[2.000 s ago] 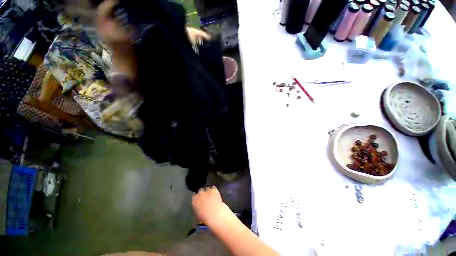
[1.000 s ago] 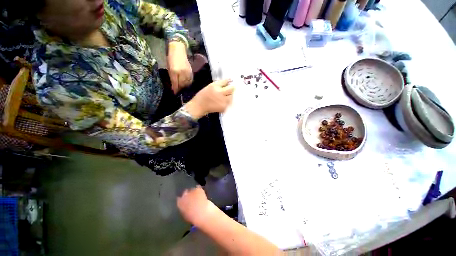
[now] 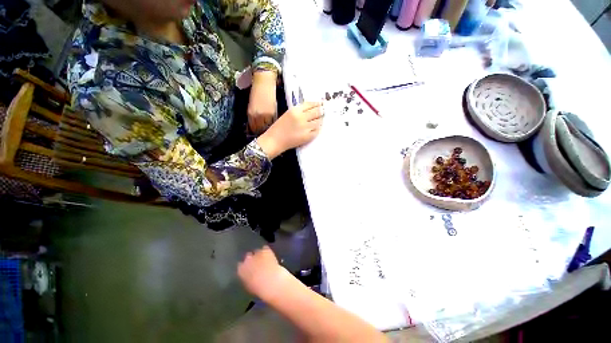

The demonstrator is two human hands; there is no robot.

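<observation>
One forearm comes in from the bottom edge beside the table corner; I take it as my left hand (image 3: pixel 260 271), loosely curled over the floor. Its fingers are small and blurred, and no object shows in it. My right hand is not in view. On the white table (image 3: pixel 375 201) a pale round dish (image 3: pixel 419 191) holds a heap of amber-brown beads (image 3: pixel 459 177). Small dark beads (image 3: pixel 348 100) lie loose beside a thin red pencil (image 3: pixel 365 100). More tiny dark bits (image 3: pixel 367 261) lie near the table's left corner.
A seated person in a floral shirt (image 3: pixel 161 100) rests one hand (image 3: pixel 295 127) on the table's left edge, dark cloth on the lap. Round ridged lids (image 3: pixel 506 107) stand at the right, thread spools (image 3: pixel 425 10) and a phone (image 3: pixel 374 20) at the back, a purple tool (image 3: pixel 581 251) at the right edge.
The view has swung right and down. The other person, blurred with the black cloth raised, now sits with it low and a hand at the table edge. The near hand stays curled.
</observation>
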